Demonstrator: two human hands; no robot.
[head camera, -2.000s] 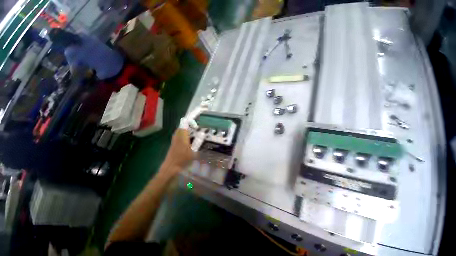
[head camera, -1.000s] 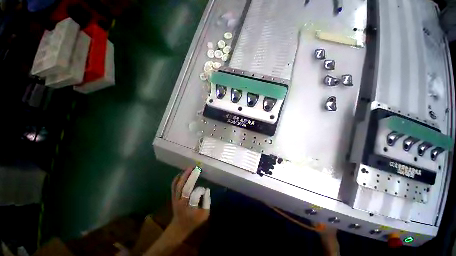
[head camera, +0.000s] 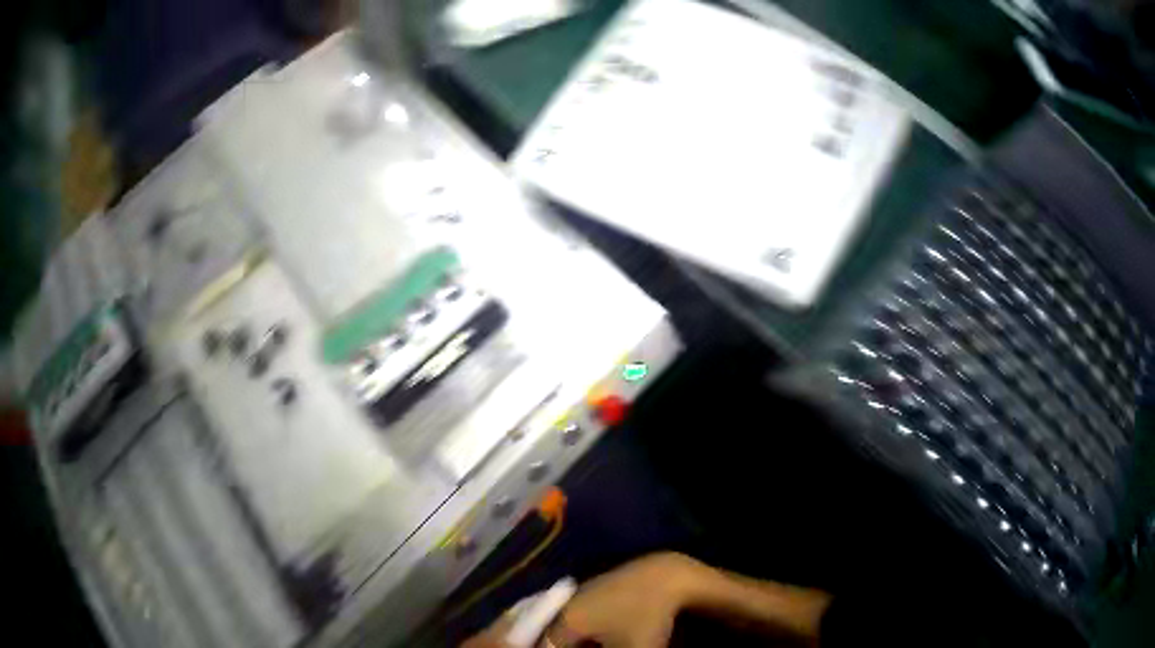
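My right hand (head camera: 621, 605) is at the bottom edge, in front of the machine's front panel. It is blurred and partly cut off, with a white finger cot showing; I cannot tell whether it holds anything. My left hand is out of the picture. The near fixture (head camera: 437, 361) has a green clamp bar and a row of shiny metal housings. The other fixture (head camera: 95, 386), at the far left, also holds housings. Several loose housings (head camera: 264, 349) lie on the machine bed between the fixtures.
A white parts tray (head camera: 709, 139) with small dark parts lies beyond the machine. A clear blister tray (head camera: 1001, 392) full of shiny housings is at the right. The red emergency stop (head camera: 611, 409) and a green-lit button (head camera: 635, 371) are on the front panel. A pale yellow strip (head camera: 226, 286) lies on the bed.
The view has swung right, so the machine has shifted left and both trays have come into view. My left hand has left the picture. More of my right hand shows.
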